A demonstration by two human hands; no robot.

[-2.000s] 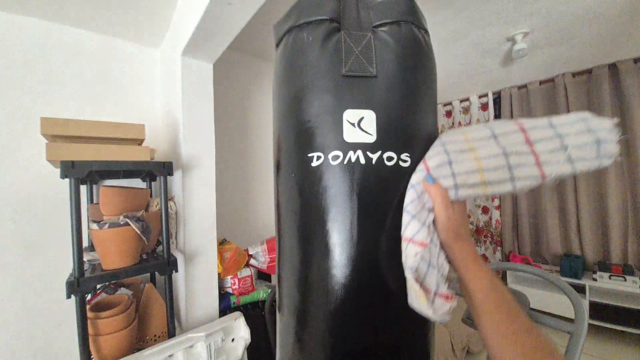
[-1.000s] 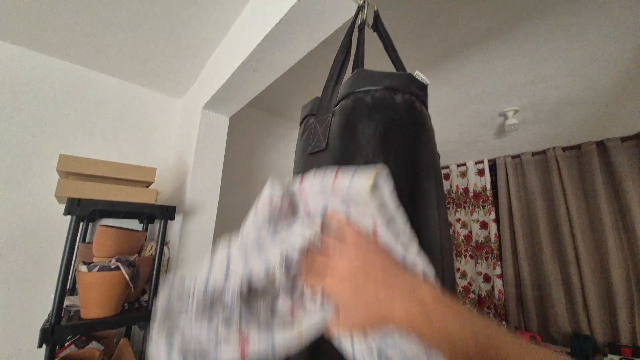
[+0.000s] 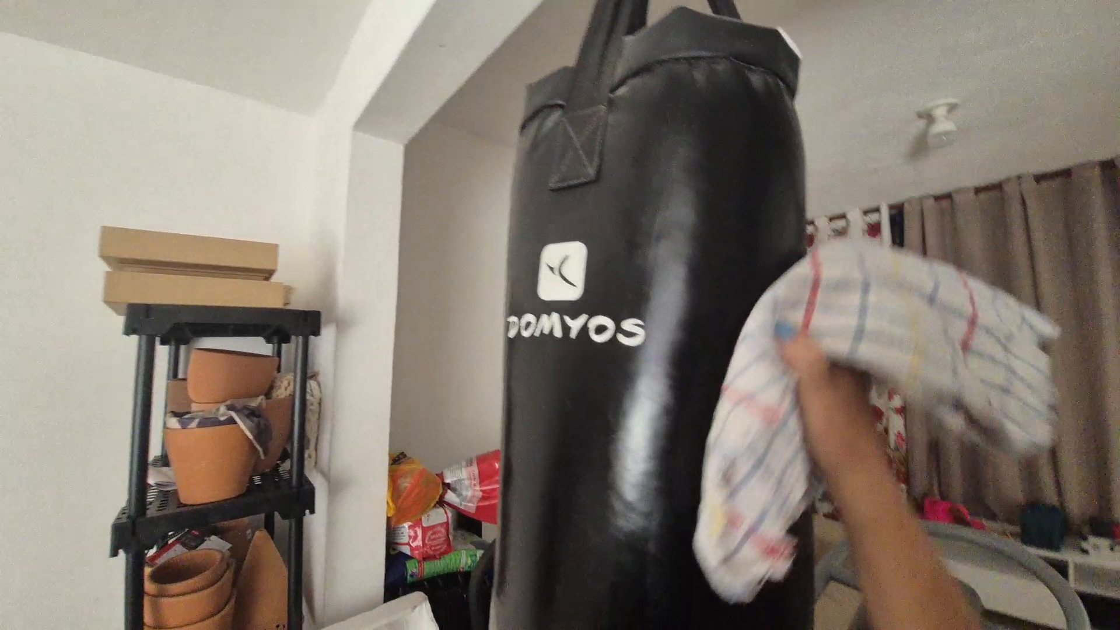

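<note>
A black Domyos punching bag (image 3: pixel 577 420) hangs by straps in the middle of the view. At its right side my right hand (image 3: pixel 818 385) grips a white cloth (image 3: pixel 919 306) with red, blue and yellow stripes. The cloth bends over the hand, one part hanging down in front of the bag's right edge, the other swung out to the right and blurred. A bit of blue shows at the thumb. Whether the cloth touches the bag I cannot tell. My left hand is out of view.
Left stands a black plastic shelf (image 3: pixel 223 319) with terracotta pots (image 3: pixel 210 459) and flat cardboard boxes (image 3: pixel 192 262). Plastic bags (image 3: pixel 424 529) lie behind the punching bag. Right are a grey curved metal frame (image 3: pixel 1006 547), a low white unit (image 3: pixel 1098 573) and brown curtains (image 3: pixel 1085 350).
One second ago my right hand and the cloth were across the front of the bag; now they are at its right side. The view has shifted.
</note>
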